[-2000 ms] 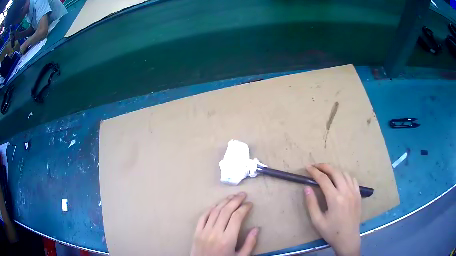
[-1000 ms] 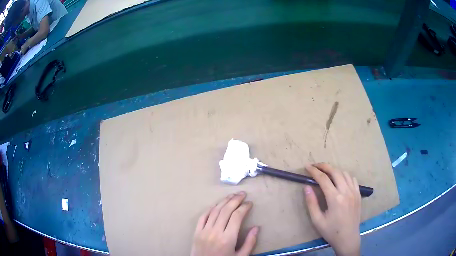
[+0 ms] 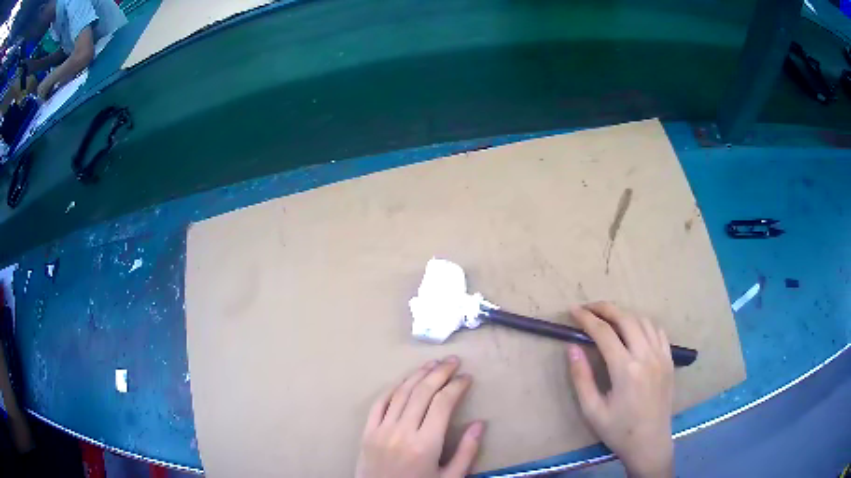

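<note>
The wiping wand lies on the tan cardboard mat [image 3: 308,308]. Its white puffy head [image 3: 439,301] is near the middle and its dark handle [image 3: 532,325] runs right. My right hand [image 3: 627,387] lies loosely over the handle, thumb on the near side and fingers across it; the handle's end shows beyond the hand. My left hand [image 3: 415,425] rests palm down on the mat, below the white head and not touching it, fingers slightly apart and empty. Both hands are bare, and both wrists reach the picture's lower edge.
A green conveyor belt [image 3: 392,103] beyond the mat carries black hooped assemblies [image 3: 101,145] at left and more at far right. Small black snips [image 3: 754,229] and a white strip [image 3: 746,297] lie right of the mat. A green post [image 3: 758,75] stands behind. A person [image 3: 76,37] sits at upper left.
The black assemblies on the belt at left and far right have shifted slightly to the right. My hands and the wand have not visibly moved.
</note>
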